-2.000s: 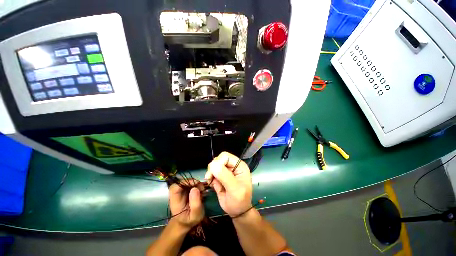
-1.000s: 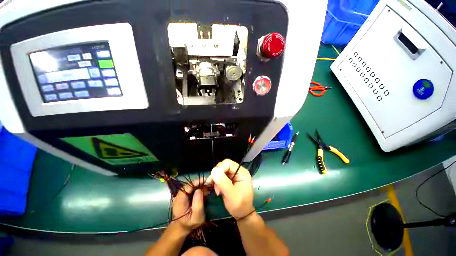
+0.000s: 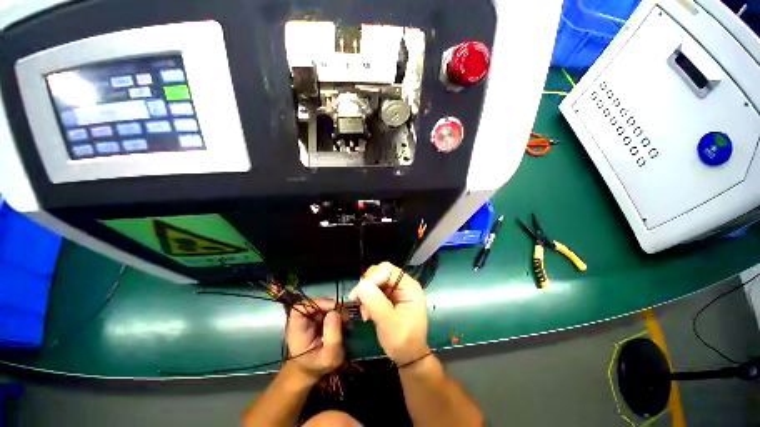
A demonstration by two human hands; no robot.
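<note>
My left hand (image 3: 315, 338) is bare and holds a bundle of thin black wires (image 3: 293, 302), with reddish and yellowish ends fanned to its upper left. My right hand (image 3: 395, 313) is bare and close beside it. It pinches a thin black wire that runs up to the feed slot (image 3: 357, 213) low on the machine's black front. Wires with orange tips (image 3: 422, 229) stick up above my right hand. The wire's end inside the slot cannot be made out. More reddish wire ends (image 3: 340, 382) lie on the lap below my hands.
The machine's touch screen (image 3: 125, 108) is at the left, its window (image 3: 357, 96) in the middle, a red knob (image 3: 468, 63) and round button (image 3: 447, 133) at right. Pliers (image 3: 542, 250), a pen (image 3: 489, 242), orange-handled snips (image 3: 540, 144) and a blue bin (image 3: 473, 228) lie right. A second white machine (image 3: 658, 125) stands beyond.
Since two seconds ago the mechanism in the window has changed position. My hands stay in nearly the same place, still on the wires. The view has shifted slightly.
</note>
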